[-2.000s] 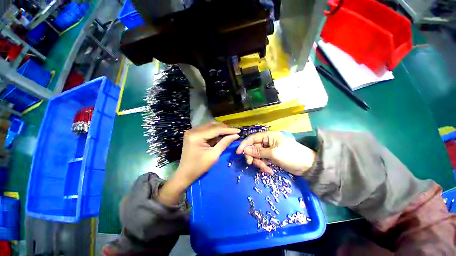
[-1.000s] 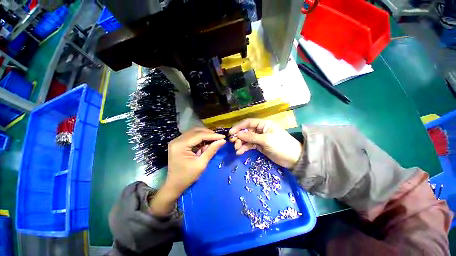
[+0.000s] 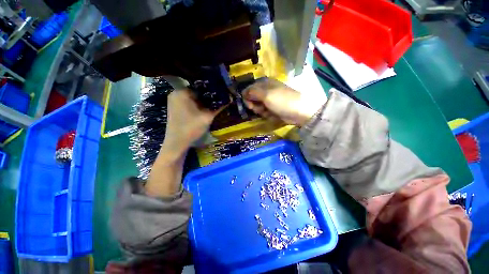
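Observation:
My left hand [image 3: 187, 118] is at the left side of the crimping die [image 3: 236, 99], its fingertips hidden against the dark metal. My right hand [image 3: 273, 100] is at the die's right front, thumb and fingers pinched together under the dark press head [image 3: 187, 43]. What either hand holds is too small and hidden to tell. The flat blue tray [image 3: 214, 214] lies in front with loose silver terminals [image 3: 280, 191]. Dark leads [image 3: 238, 146] lie below the yellow ledge [image 3: 241, 130].
A bristly black wire pile [image 3: 150, 126] stands left of the press. A deep blue bin [image 3: 40, 192] with a red bundle [image 3: 65, 145] is far left. A red bin [image 3: 370, 32], white paper [image 3: 356, 69] and a dark rod [image 3: 343, 88] are upper right. Another blue bin [image 3: 477, 187] is at right.
Both hands have moved up and forward from above the tray's back edge to the die under the press head. The tray's back edge and the leads below the ledge are now uncovered.

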